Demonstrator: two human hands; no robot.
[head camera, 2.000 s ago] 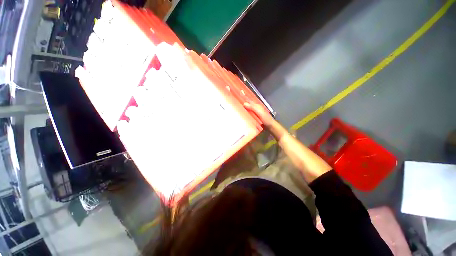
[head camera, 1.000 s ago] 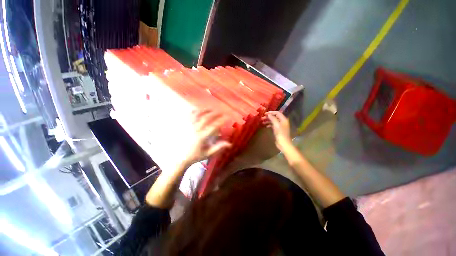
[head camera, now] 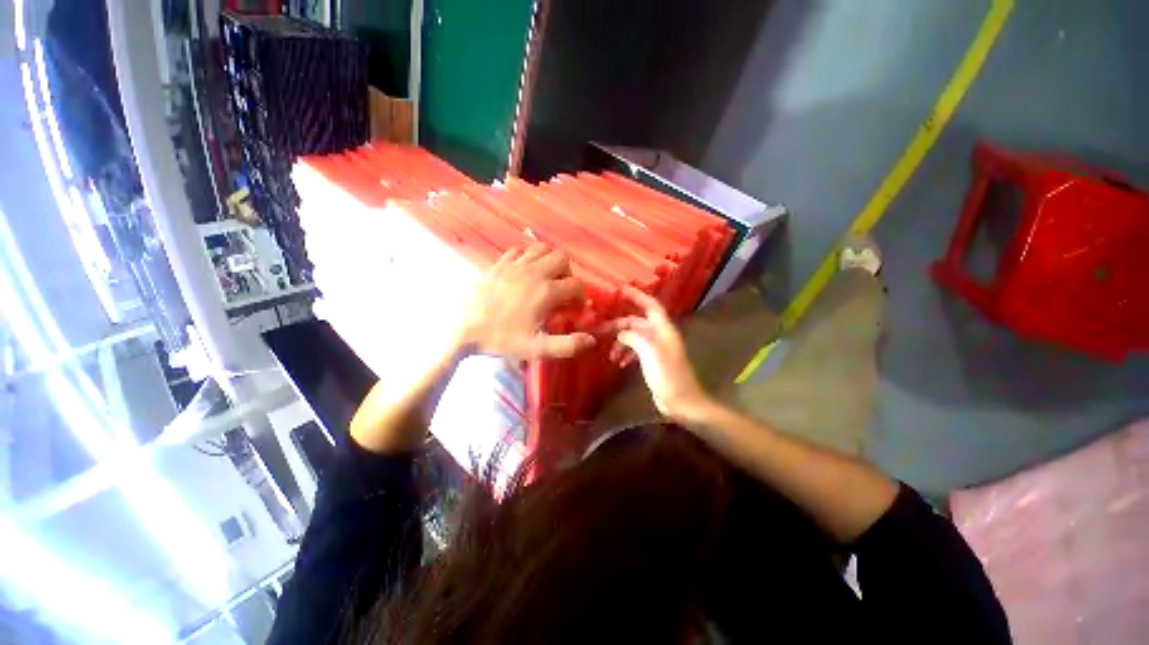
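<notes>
A tray stack (head camera: 617, 214) of many red plastic trays stands in front of me, its top overexposed to white and its red edges showing on the right side. My left hand (head camera: 523, 309) lies over the near corner of the stack, fingers bent. My right hand (head camera: 649, 347) is beside it at the same corner, fingers bent near the tray edges. The fingertips of both hands are close together; whether they pinch something small cannot be told.
A red stool (head camera: 1071, 252) stands on the grey floor at the right, past a yellow line (head camera: 901, 170). A pale box-like stand (head camera: 750, 214) is beside the stack. A green-matted bench (head camera: 473, 82) and a dark tray pile (head camera: 296, 120) are behind. Pinkish sheeting (head camera: 1071, 542) lies lower right.
My left hand, out of view two seconds ago, came onto the stack's near corner. My right hand moved from the stack's side toward it, and the two hands drew closer together. The view has turned.
</notes>
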